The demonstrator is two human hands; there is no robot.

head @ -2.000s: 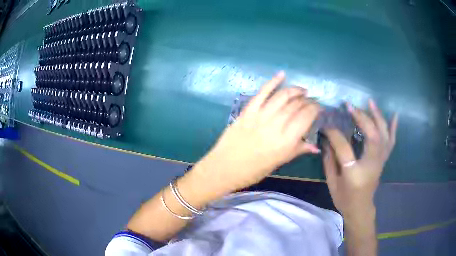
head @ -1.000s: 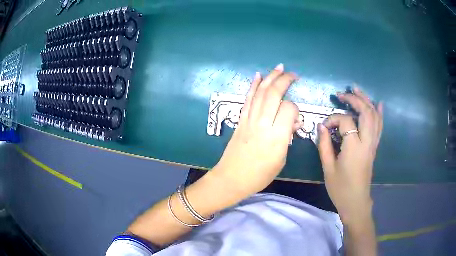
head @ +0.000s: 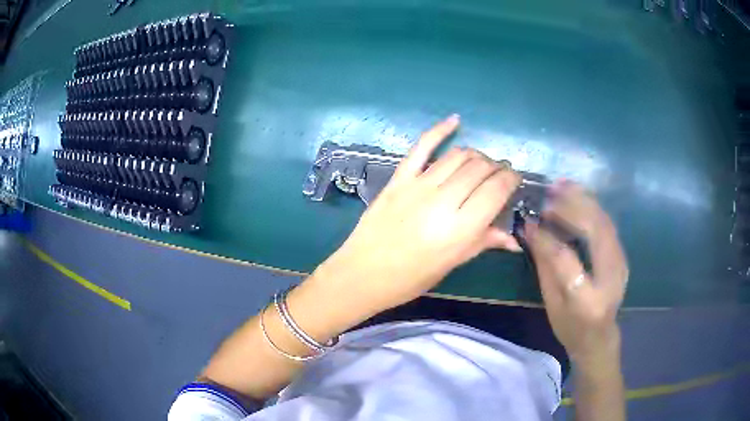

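Observation:
A four-unit strip (head: 381, 170) is on or just above the green mat, in front of me. It looks dark grey, with a round component (head: 345, 184) visible near its left end. My left hand (head: 448, 203) lies across the middle of the strip, fingers bent over it and thumb at its near edge, hiding much of it. My right hand (head: 580, 255) is blurred at the strip's right end, with its fingers on or around that end. What the right fingertips touch is partly hidden.
A large stack of black strips (head: 136, 123) stands on the left of the green bench (head: 280, 238). Flat pale panels (head: 12, 136) lie at the far left. More strips (head: 743, 193) show at the right rim. Small parts are cut off at the far edge.
The strip's pale face showed a second ago; it now looks dark, and its left end is further left. My left hand has shifted slightly over it, and my right hand has moved and blurred.

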